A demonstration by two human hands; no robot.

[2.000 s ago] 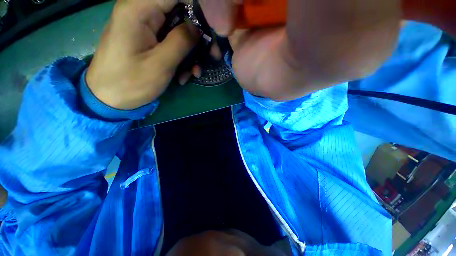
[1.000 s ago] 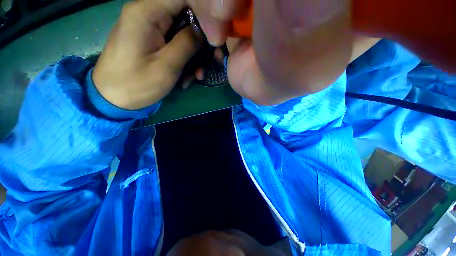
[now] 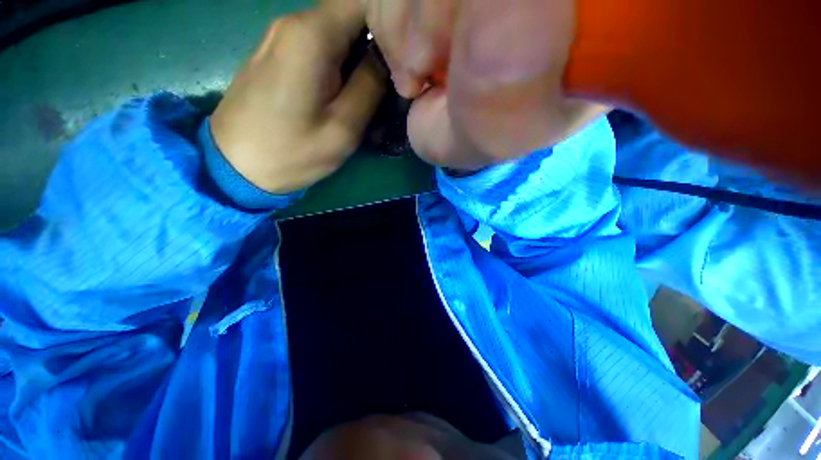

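My left hand [image 3: 293,108] is at the upper middle, fingers curled around a small black device housing [image 3: 359,57], of which only dark slivers show. My right hand [image 3: 491,81] is close beside it, blurred, and grips the electric screwdriver. The thick orange screwdriver body [image 3: 702,76] looms large at the upper right, near the camera. Its nose and bit are hidden by my fingers. Part of the dark screw dish [image 3: 392,133] shows below and between my hands.
The green bench [image 3: 108,67] lies under and left of my hands, its front edge just above my black clothing. A black cable [image 3: 720,193] crosses a blue sleeve at the right. A dark edge runs along the far upper left.
My left hand has moved right, toward my right hand. The orange screwdriver body has swung lower and shows larger. The screw dish and the housing are more hidden.
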